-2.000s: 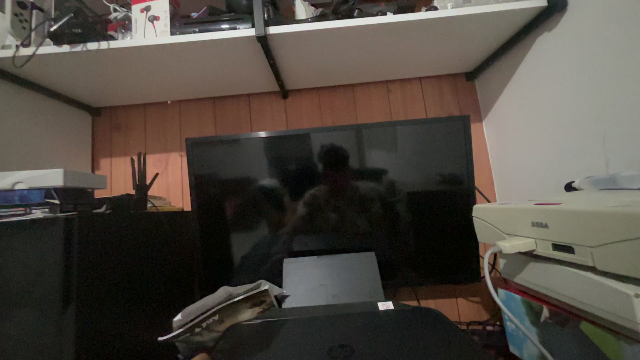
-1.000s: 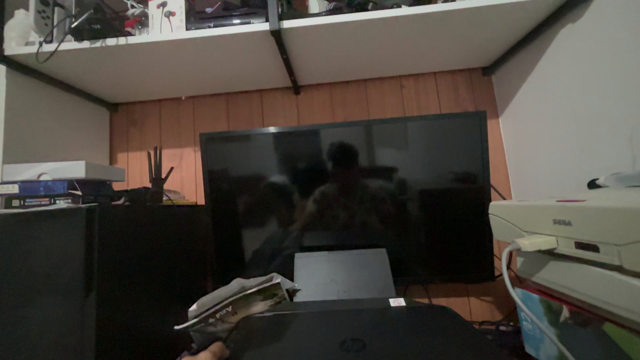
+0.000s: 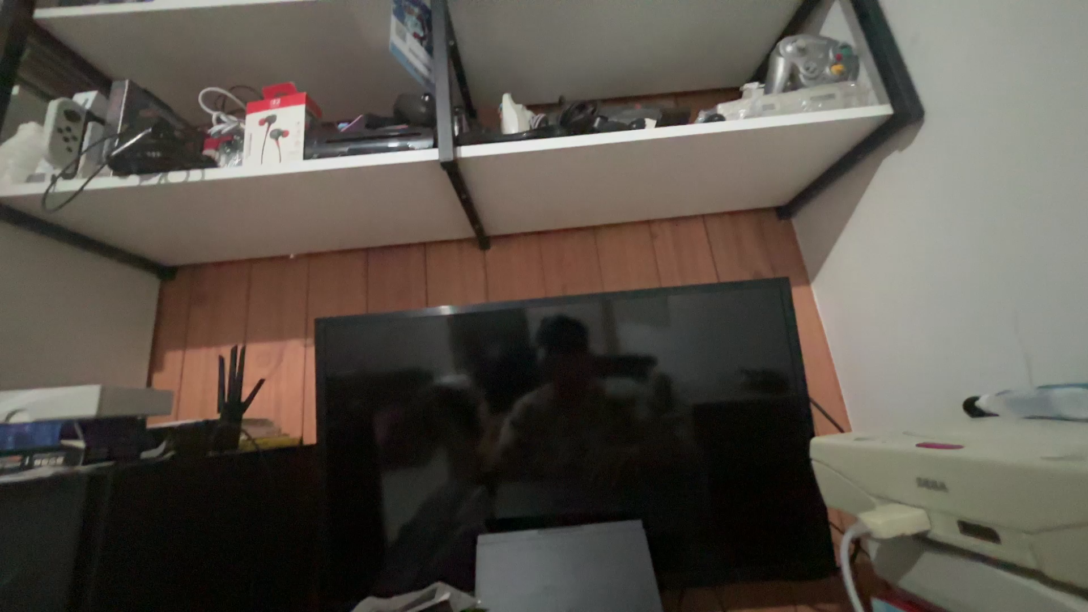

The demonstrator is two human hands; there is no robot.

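Neither of my hands shows in the head view now. Straight ahead stands a black flat-screen television (image 3: 561,442), its dark screen reflecting a person. A grey flat panel (image 3: 565,568) rises in front of its lower edge. Beside that panel, at the bottom edge, the top of a crumpled plastic package (image 3: 416,599) is just visible. On the right sits an off-white Sega game console (image 3: 960,476) with a pale plug (image 3: 894,520) and white cable in its front.
Overhead, a white shelf (image 3: 663,174) on black metal brackets holds a boxed pair of earphones (image 3: 274,127), a grey game controller (image 3: 812,64) and cables. At left, an object with black antennas (image 3: 231,399) and stacked boxes (image 3: 59,438) rest on a black cabinet (image 3: 195,518).
The view has tilted upward. The black HP device at the bottom and the fingers beside the package, seen one second ago, have left the frame.
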